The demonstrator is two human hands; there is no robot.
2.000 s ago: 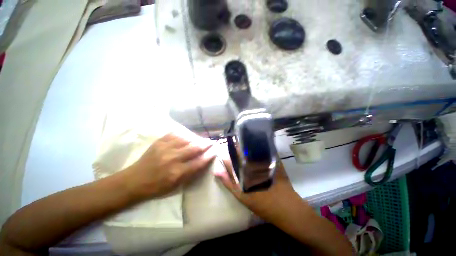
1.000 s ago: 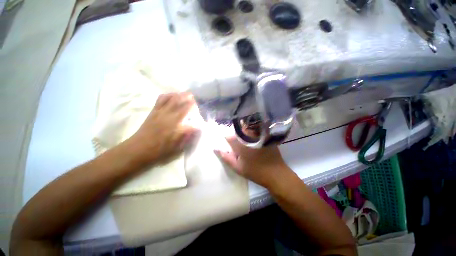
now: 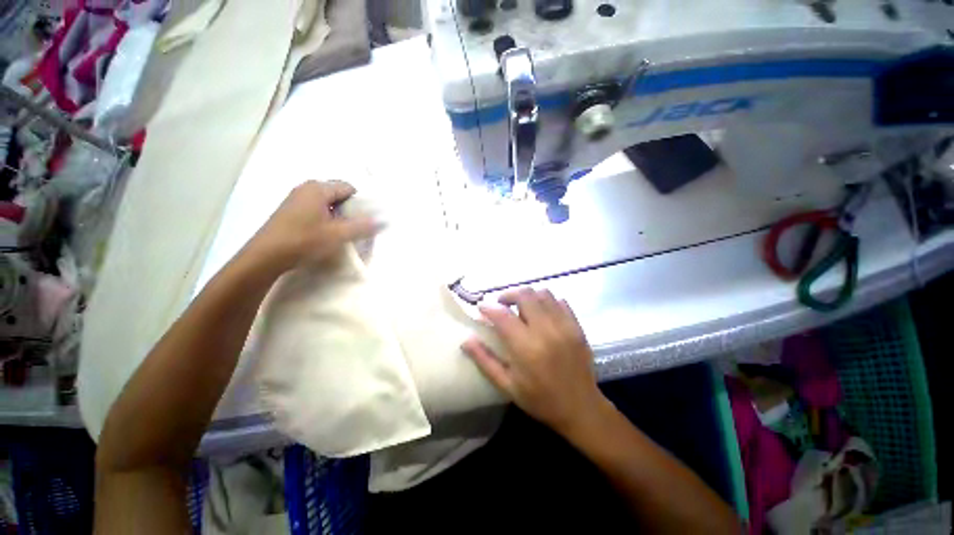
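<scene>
A cream garment panel [image 3: 335,350] lies folded at the table's front edge, left of and in front of the needle area, and hangs over the edge. My left hand [image 3: 314,225] pinches the panel's upper part between thumb and fingers; glare hides the exact grip. My right hand [image 3: 539,355] rests on the panel's right part, fingers slightly spread, thumb on the cloth. The white machine head [image 3: 669,89] stands behind, with its shiny take-up guard [image 3: 521,125]. The needle and presser foot are lost in bright glare.
Long cream cut panels [image 3: 178,219] lie on the left. Scissors with red and green loops [image 3: 832,266] lie on the right of the table. A green basket [image 3: 889,376] with magenta and cream pieces is below right. A blue basket [image 3: 324,486] is below the front edge.
The view has tilted up, showing more of the machine. Both hands and the panel have come away from the needle area towards the front and left. The hands are farther apart.
</scene>
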